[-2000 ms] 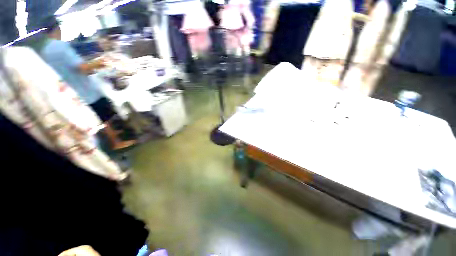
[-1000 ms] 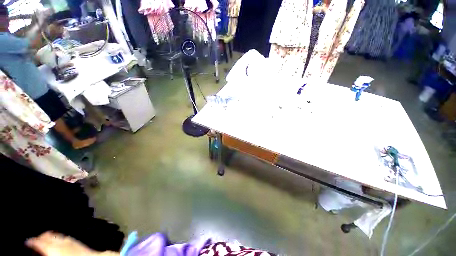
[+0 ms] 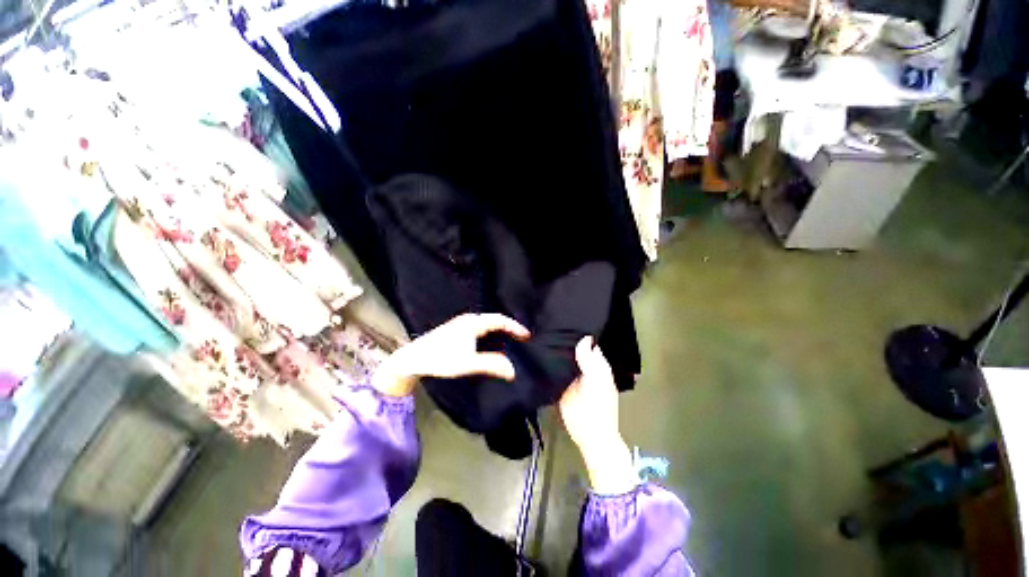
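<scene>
A black garment (image 3: 451,124) hangs from the rail at the centre, its lower part bunched between my hands. My left hand (image 3: 463,347) is at the left of the bunched cloth, thumb and fingers apart in a curve over it; I cannot tell whether it grips. My right hand (image 3: 590,389) pinches the black cloth at its lower right edge, fingers partly hidden by the cloth. White hangers (image 3: 302,85) show at the upper left of the garment. No tool is visible in either hand.
Floral dresses (image 3: 214,259) and a teal top (image 3: 68,271) hang at left. A metal base bar (image 3: 527,490) is below. At right are a cabinet (image 3: 846,203), a fan base (image 3: 934,372) and a white table edge (image 3: 1008,411).
The view has swung left from the white table to the hanging black garment. Both hands are now in view at the cloth.
</scene>
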